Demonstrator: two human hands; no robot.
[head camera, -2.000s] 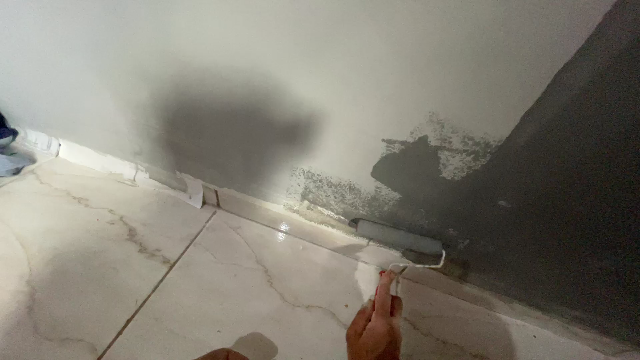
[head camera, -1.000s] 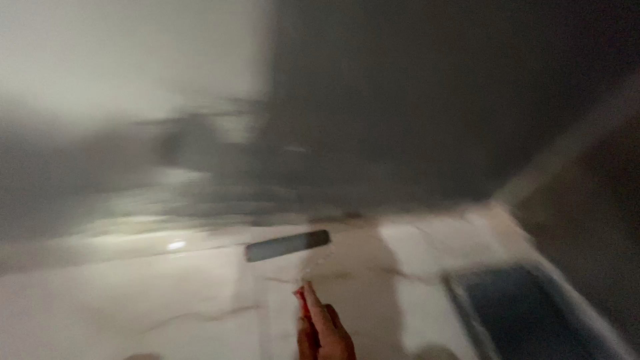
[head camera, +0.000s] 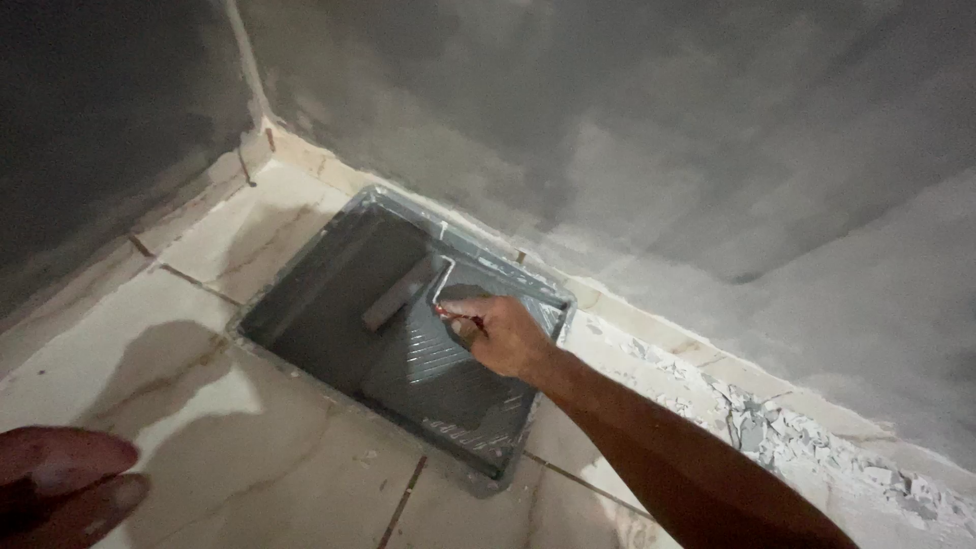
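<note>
My right hand (head camera: 499, 335) grips the red handle of a small paint roller (head camera: 400, 293) over a dark paint tray (head camera: 526, 438). The roller's grey sleeve lies at the border between the grey paint (head camera: 328, 282) in the deep end and the ribbed slope; whether it touches the paint I cannot tell. A white, paint-spotted wire frame joins sleeve and handle. At the lower left edge, part of my left hand (head camera: 72, 480) shows, with its fingertips close together and no object visible in it; the rest is cut off.
The tray stands on marble-look floor tiles (head camera: 290, 465), close to the tile skirting (head camera: 610, 301) under a patchy grey wall (head camera: 648, 152). A darker wall (head camera: 107, 99) meets it at the corner. Loose paint flakes (head camera: 808, 435) lie along the skirting at the right.
The view has swung far to the right, to the tray. My right hand has carried the roller from beside the wall's base to over the tray. My left hand has come into view.
</note>
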